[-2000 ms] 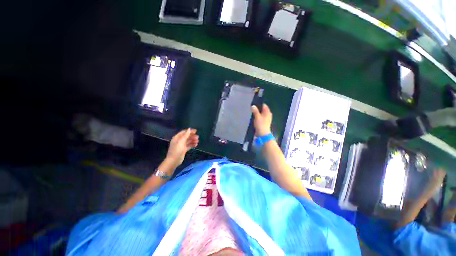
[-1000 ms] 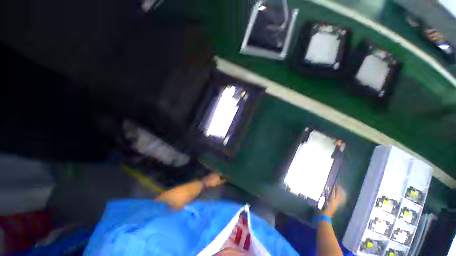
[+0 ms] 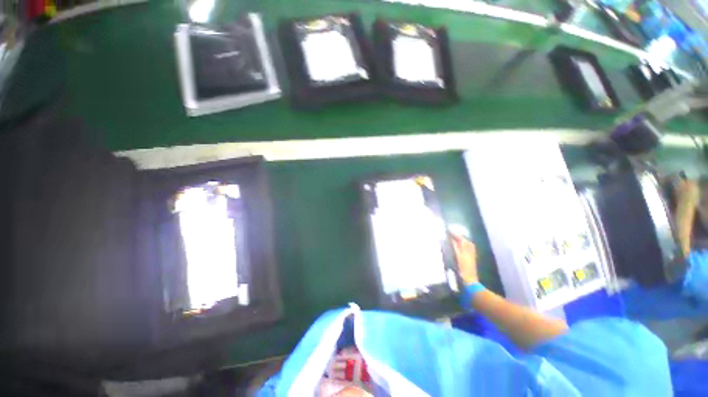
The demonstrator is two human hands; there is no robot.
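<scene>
A tablet body point(image 3: 407, 236) lies on the green mat in front of me, its inner panel glaring white. My right hand point(image 3: 464, 257), with a blue wrist strap, is at its right edge and grips that edge; the fingertips are blurred. My left hand is not in view. A second tablet body point(image 3: 208, 252) lies in a thick black foam carrier tray point(image 3: 264, 233) to the left. A white board tray point(image 3: 512, 186) stands right of my hand, with several small boards point(image 3: 553, 281) in its near pockets.
Beyond the pale strip point(image 3: 326, 149) are two framed tablet units point(image 3: 330, 58) point(image 3: 413, 60) and a white-rimmed tray point(image 3: 186, 74) with black contents. More units lie far right. Another person's arm point(image 3: 685, 213) is at right beside black trays point(image 3: 627, 225). Blue plastic shows below the board tray.
The view has swung and shifted. My left hand has left the picture. My right hand stays at the tablet body's right edge. The tablet body now lies more squarely before me.
</scene>
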